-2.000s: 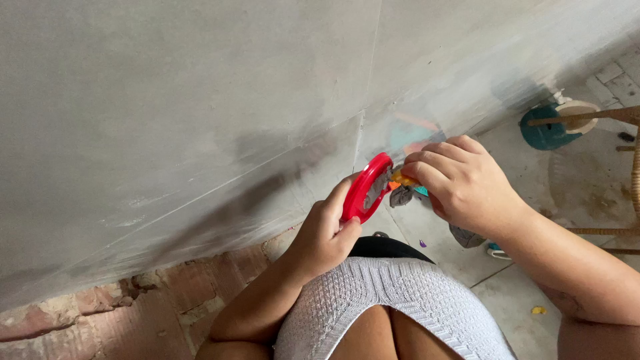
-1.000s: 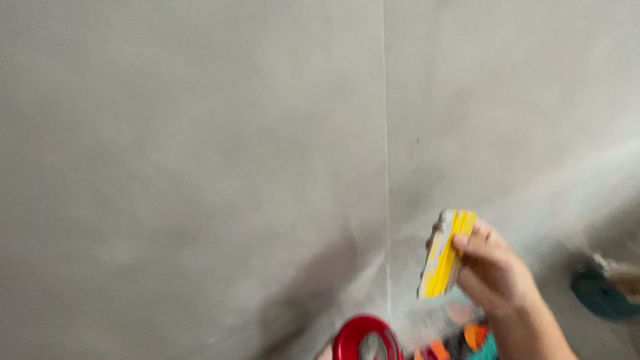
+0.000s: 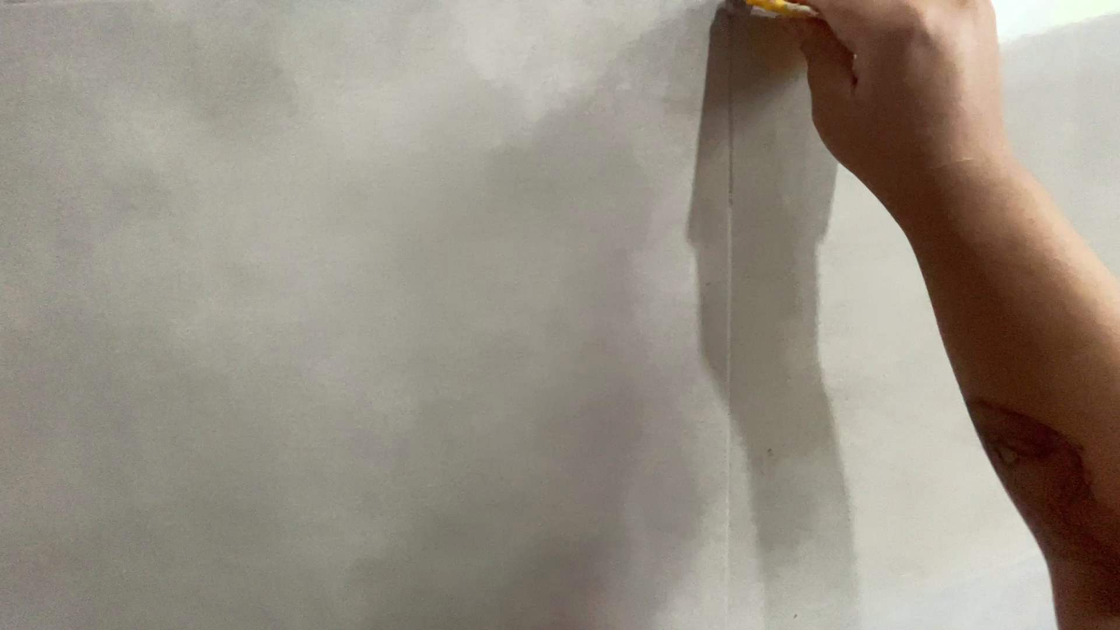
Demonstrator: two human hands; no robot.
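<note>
My right hand (image 3: 910, 79) is raised at the top right of the view, closed on a yellow putty spreader (image 3: 783, 9). Only part of the spreader shows at the upper edge, with dark grey paste (image 3: 738, 5) at its left end, against a grey wall (image 3: 394, 306). A thin vertical joint line (image 3: 729, 350) runs down the wall below the spreader's end. The shadow of my hand and arm falls across this line. My left hand is out of view.
The flat wall fills most of the view. A bright area lies at the top right corner, beyond my right hand. My right forearm crosses the right side.
My right hand has gone up along the wall with the yellow spreader, whose end is now at the joint line. The red container and my left hand have left the view, which has tilted up.
</note>
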